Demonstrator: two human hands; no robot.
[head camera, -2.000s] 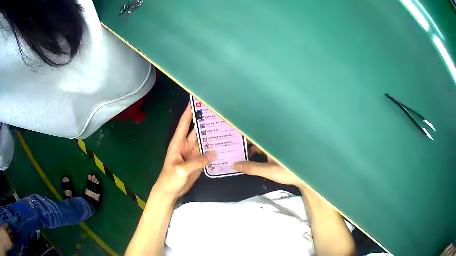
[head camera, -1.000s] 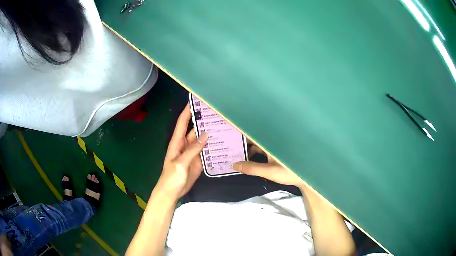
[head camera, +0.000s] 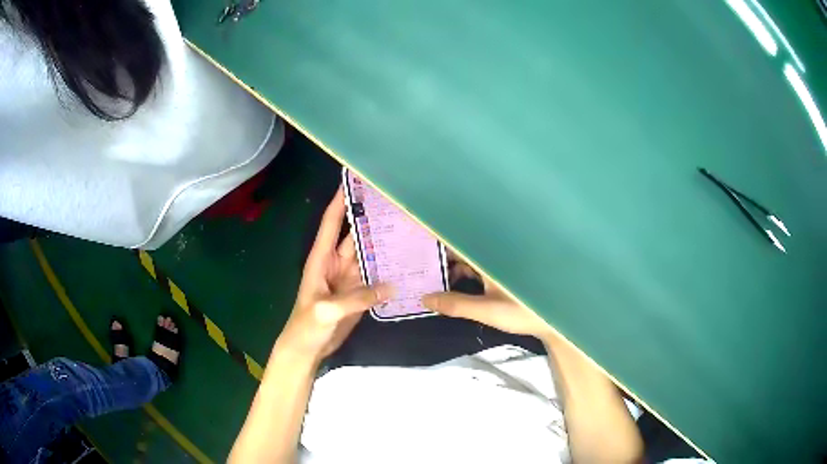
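A smartphone (head camera: 403, 258) with a pale edge and a lit pinkish screen is held below the bench edge, which hides its upper right part. My left hand (head camera: 331, 294) is bare and holds the phone's left side, with the thumb over the lower screen. My right hand (head camera: 481, 304) is bare and holds the lower right side, with the thumb at the screen's lower edge. Its other fingers are partly hidden by the phone and the bench edge.
Black tweezers (head camera: 744, 208) with pale tips lie on the green bench mat (head camera: 544, 136). A small metallic cluster (head camera: 238, 10) lies at the bench's far left. A person in white (head camera: 118, 172) is at left, over something red (head camera: 240, 201). Another person's jeans (head camera: 86, 394) and sandals show.
The list on the phone screen has changed. My left thumb moved up the screen and is now back low on it. The neighbour's hair and the legs at lower left shifted slightly.
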